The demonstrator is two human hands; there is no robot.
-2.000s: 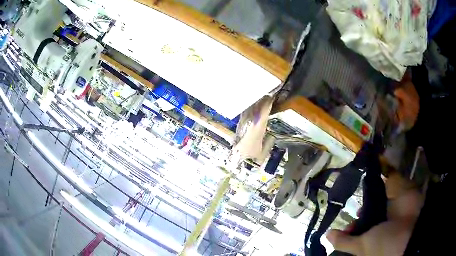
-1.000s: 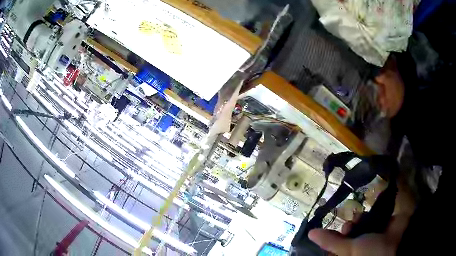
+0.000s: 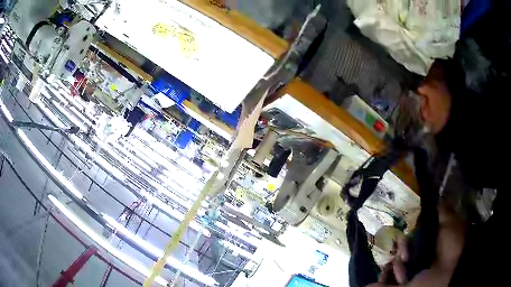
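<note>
The view is tilted far over and blurred. A black strap (image 3: pixel 364 246) hangs in a loop at the lower right, in front of a pale sewing machine. My left hand (image 3: pixel 417 266) grips the strap near the bottom edge, with fingertips showing beside it; the rest is dark or cut off. A blurred skin-toned shape, which looks like my right hand (image 3: pixel 436 106), is at the right beside the table edge and below the cream cloth. Its fingers and anything in it cannot be made out.
Cream floral cloth (image 3: pixel 409 33) is at the upper right. A white sewing table (image 3: pixel 224 67) with a wooden edge crosses the top. A switch box (image 3: pixel 367 119) is under the near table edge. Another machine (image 3: pixel 61 47) stands upper left. Blue baskets (image 3: pixel 168 87) show beyond.
The table and machines have shifted up and left in view since the oldest frame. The strap has changed shape, now a longer open loop, and my left hand's fingers have moved down beside it.
</note>
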